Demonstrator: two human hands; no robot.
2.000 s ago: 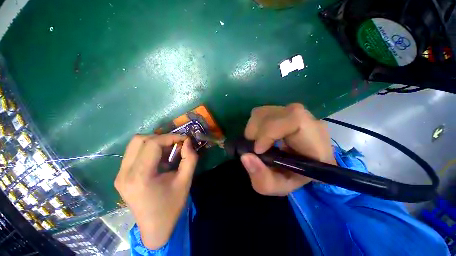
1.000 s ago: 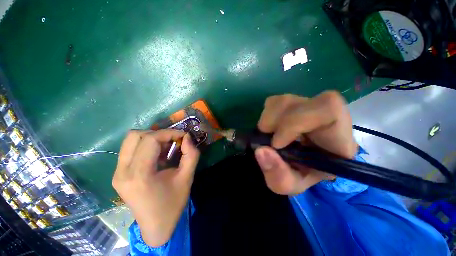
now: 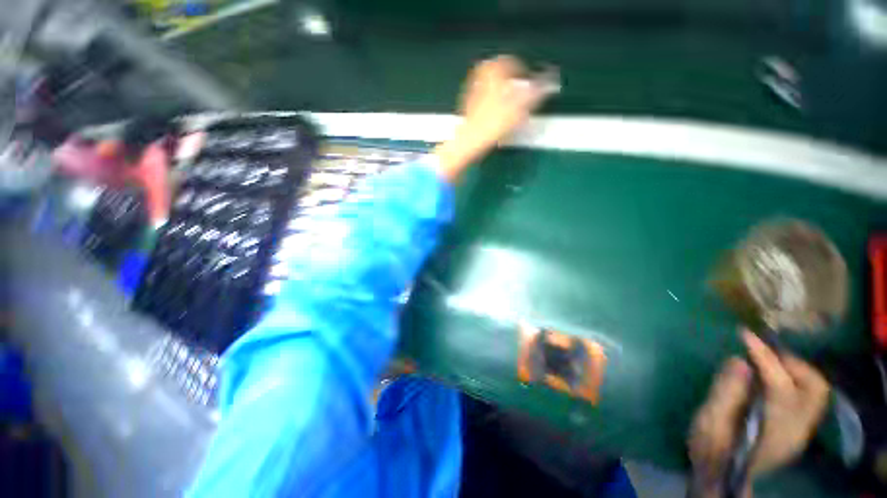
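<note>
My left hand [image 3: 498, 102] is stretched out over the dark green conveyor [image 3: 642, 58], beyond the white rail. A small silvery item [image 3: 548, 82], too blurred to identify surely, is at its fingertips. My right hand [image 3: 768, 409] is at the lower right and holds the dark soldering iron [image 3: 747, 438]. The iron's tip end is blurred near the round tan tip-cleaning pot [image 3: 793, 275]. The orange fixture [image 3: 587, 372] lies near the bench's front edge; its dark centre shows no case.
The black parts tray [image 3: 219, 209] and clear blister tray [image 3: 336, 185] are at left, partly behind my left sleeve. A blurred pink-red object [image 3: 151, 175] is beyond them. Another blurred item [image 3: 780, 82] lies on the conveyor. A red edge [image 3: 878, 287] shows at far right.
The view has swung left and outward. My left hand has moved from the fixture to the conveyor. My right hand and the iron have moved away from the fixture towards the pot.
</note>
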